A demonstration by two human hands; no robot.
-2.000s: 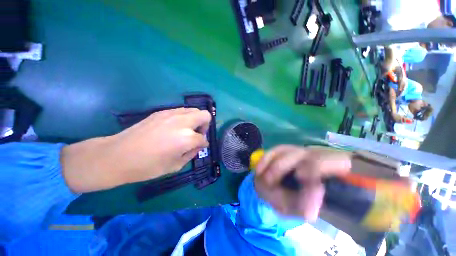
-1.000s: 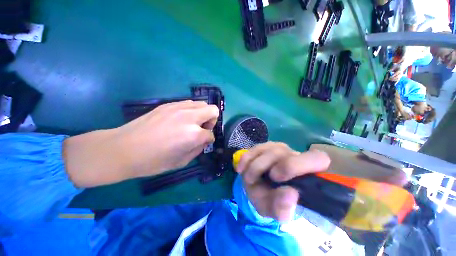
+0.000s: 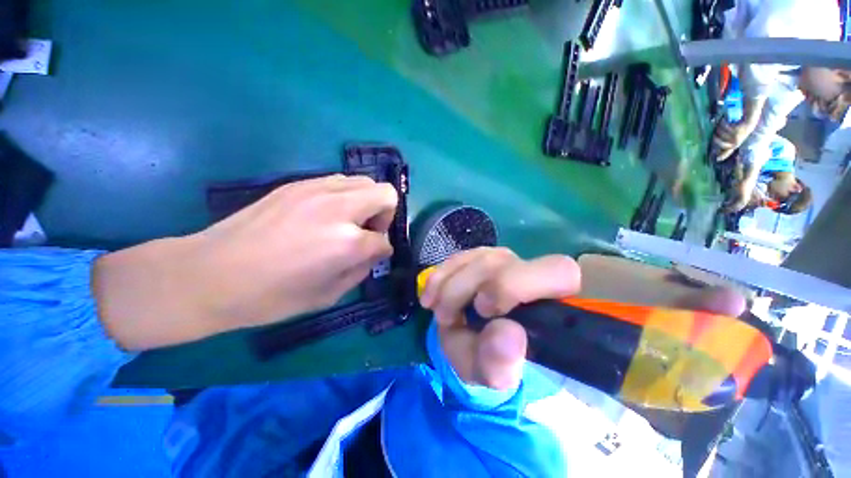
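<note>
A black bracket assembly (image 3: 373, 161) with projecting arms lies on the green surface in front of me. My left hand (image 3: 303, 247) rests over its middle with fingertips pinched together at its right bar; what they pinch is hidden. My right hand (image 3: 490, 303) grips an orange, yellow and black electric screwdriver (image 3: 644, 353). Its yellow nose points left at the lower end of the bar; the bit tip is not clearly visible. A round grey screw dish (image 3: 457, 231) with dark screws stands just right of the bracket.
Other black bracket units (image 3: 580, 140) lie on the green belt (image 3: 504, 121) farther off. Dark parts with pale patches (image 3: 23, 187) lie at the far left. An open brown carton (image 3: 644, 280) is at the right, behind the screwdriver. People in work clothes (image 3: 770, 159) are at upper right.
The screwdriver in my right hand has come left, its nose now at the bracket's bar. My left hand stays over the bracket. The far bracket units have shifted in view.
</note>
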